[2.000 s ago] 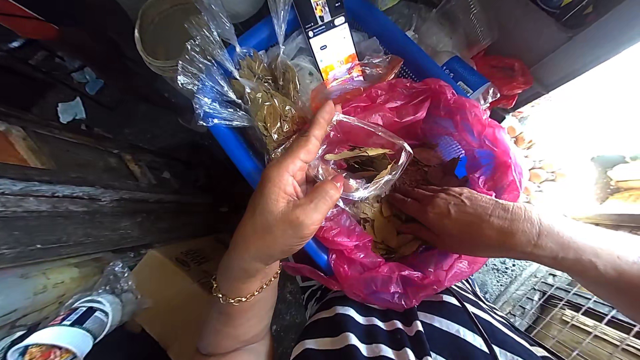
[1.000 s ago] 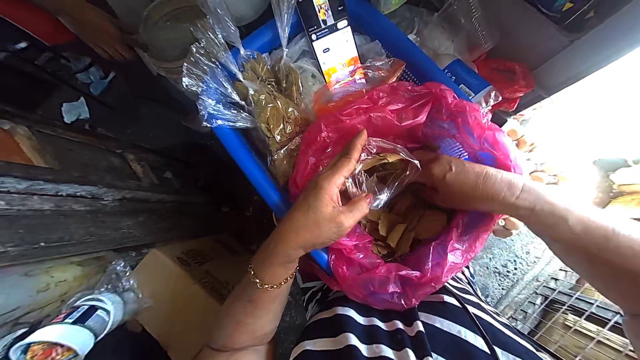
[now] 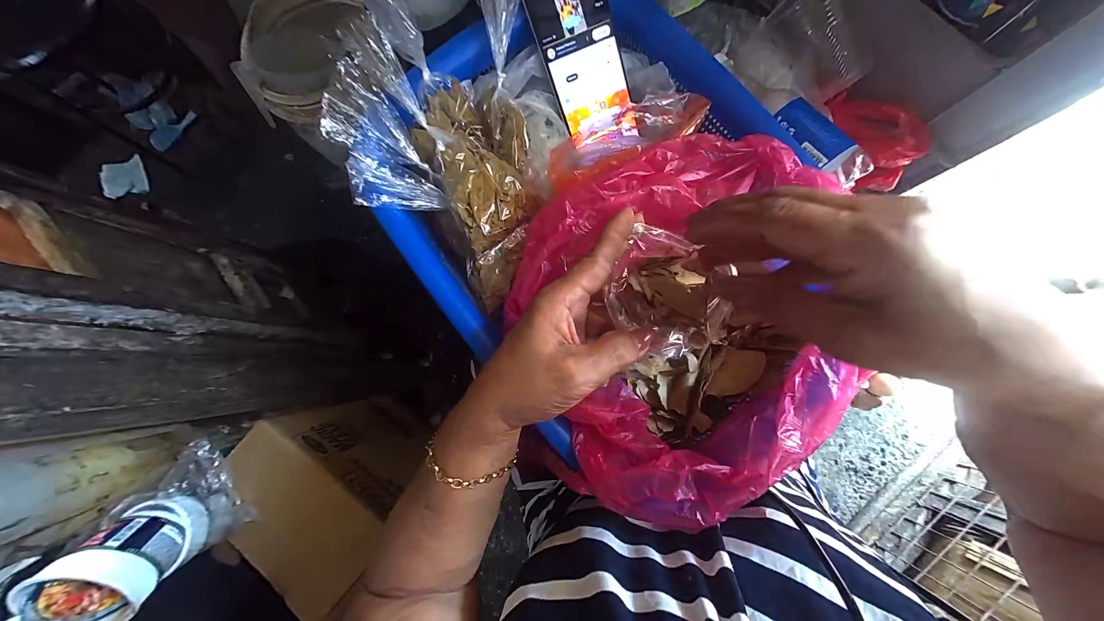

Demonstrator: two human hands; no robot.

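My left hand holds a small clear plastic bag open, thumb and fingers at its rim, with some dried leaves inside. Beneath it a pink plastic bag lies wide open, holding more dried leaves. My right hand, blurred, is above the right side of the pink bag, close to the clear bag's mouth; whether anything is between its fingers cannot be told. Filled clear bags of dried leaves lie at the upper left of the pink bag, in a blue plastic basket.
A lit phone leans in the basket's far part. Behind it are a bucket and a red plastic bag. At lower left are a cardboard box and printed paper cups. A wire rack lies at lower right.
My right hand has come up out of the leaves in the pink bag. Leaves now show more fully inside the clear bag. Another person's hand at the upper left is gone from view.
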